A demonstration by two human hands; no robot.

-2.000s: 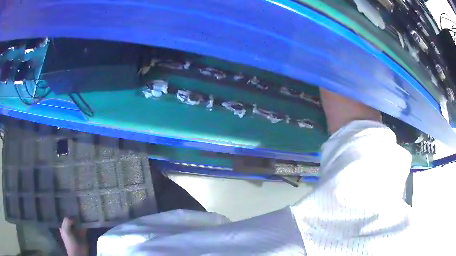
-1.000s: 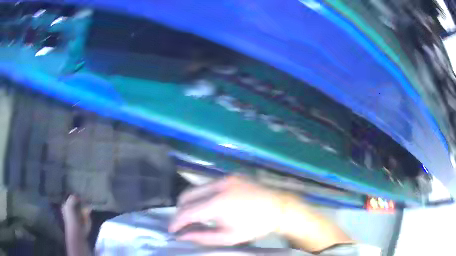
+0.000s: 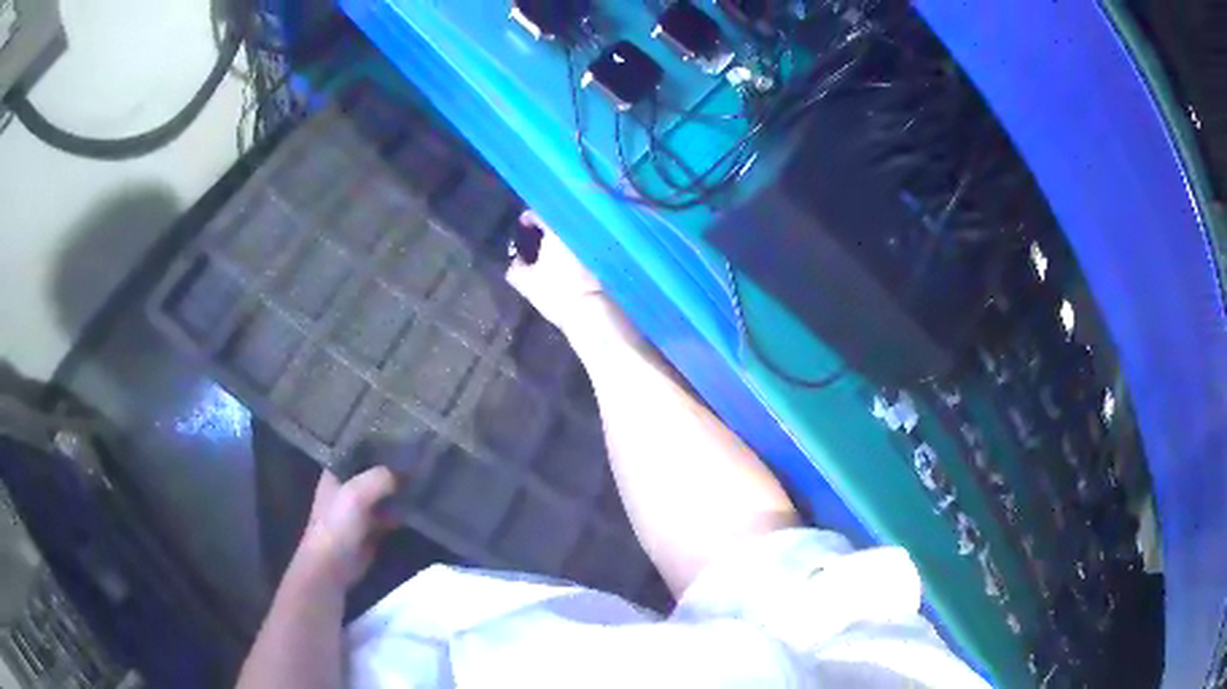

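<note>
A dark grey compartment tray [image 3: 390, 323] with a grid of square pockets is tilted in front of me, beside the blue shelf edge. My left hand [image 3: 353, 518] grips its near lower edge, with the thumb on top and the fingers hidden underneath. My right hand [image 3: 552, 276] is over the tray's far right side, next to the shelf edge. Its fingertips hold a small dark square unit [image 3: 526, 242]. The pockets that I can see clearly hold no unit.
The green-matted shelf [image 3: 673, 256] has a blue edge. On it are dark square units [image 3: 623, 74] with thin black cables, a large black box [image 3: 848, 242] and rows of silver clips [image 3: 928, 471]. A thick dark cable [image 3: 135, 146] hangs at the upper left.
The view has swung left along the shelf. My right hand has left the clip rows, crossed over to the tray and now holds a small dark unit. My left hand still grips the tray.
</note>
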